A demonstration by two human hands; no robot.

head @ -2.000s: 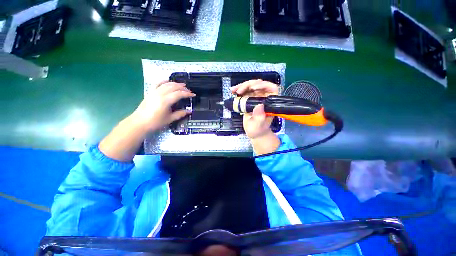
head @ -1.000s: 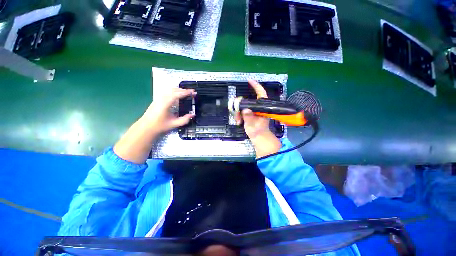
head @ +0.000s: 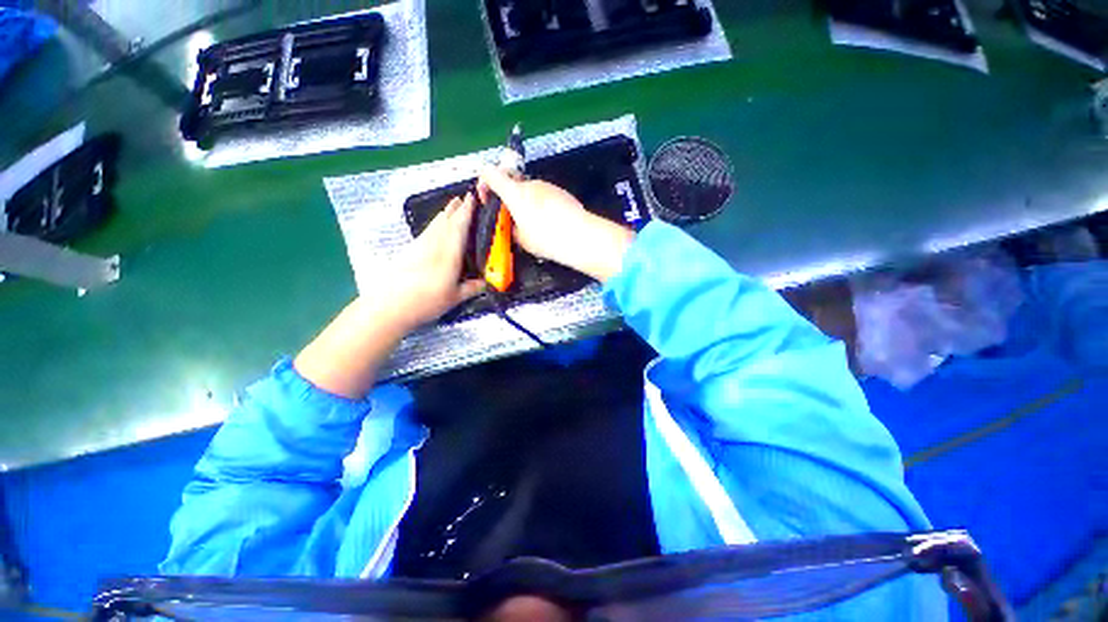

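A black plastic unit (head: 595,176) lies on a silvery-white foam sheet (head: 365,219) in front of me. My right hand (head: 543,219) is shut on the orange and black electric screwdriver (head: 499,249), held over the unit with its metal bit pointing away from me. My left hand (head: 425,261) rests at the unit's left part, fingers bent beside the driver; whether it grips anything is hidden. The cable (head: 523,328) leaves the driver's near end. The hands cover the middle of the unit. A round dark dish (head: 690,179) stands right of the unit.
More black units on white sheets lie along the green bench (head: 243,304), such as one at the back left (head: 286,75) and one at the back (head: 595,30). A grey metal strip (head: 61,261) is at the left. Clear plastic bags (head: 930,310) are below right.
The driver has swung from pointing left to pointing away from me, and my right hand has moved left, close to my left hand. The view has turned, so the unit appears tilted.
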